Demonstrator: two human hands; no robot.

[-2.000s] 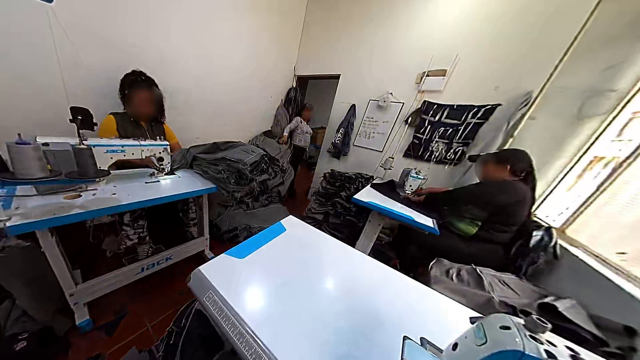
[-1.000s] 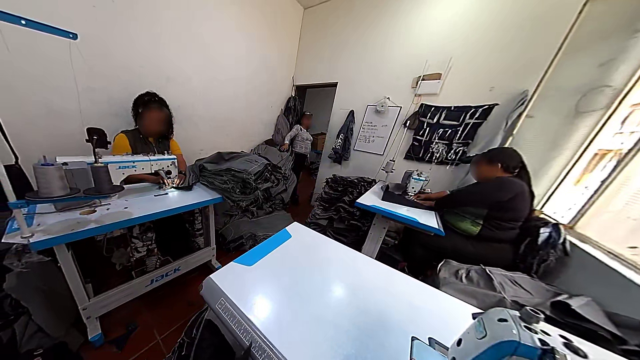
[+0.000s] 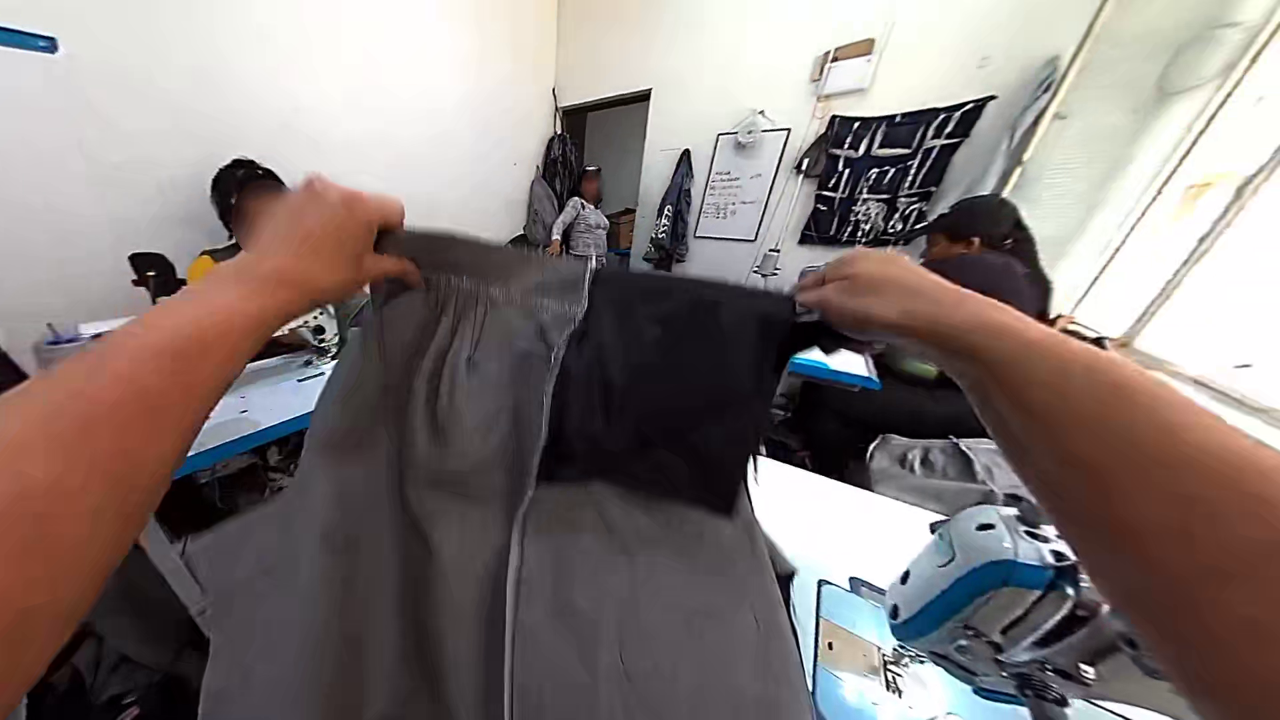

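A grey garment (image 3: 440,520) with a gathered waistband hangs spread between my raised hands, over the white sewing table (image 3: 850,515). My left hand (image 3: 335,245) pinches the left end of the waistband. At the top right corner, my right hand (image 3: 865,290) grips the edge of a black fabric panel (image 3: 660,390) on the garment. A pale seam runs down the cloth beside the black panel. The lower part of the garment goes out of view at the bottom.
An industrial sewing machine (image 3: 990,590) stands at the lower right. Co-workers sit at sewing tables on the left (image 3: 250,420) and right (image 3: 835,370); another person (image 3: 583,225) stands by the doorway. Grey fabric (image 3: 940,465) lies beyond my table. A whiteboard (image 3: 742,185) with writing hangs behind.
Both my hands have come into view, holding up the grey garment with the black panel. It now covers much of the table and the fabric piles seen earlier.
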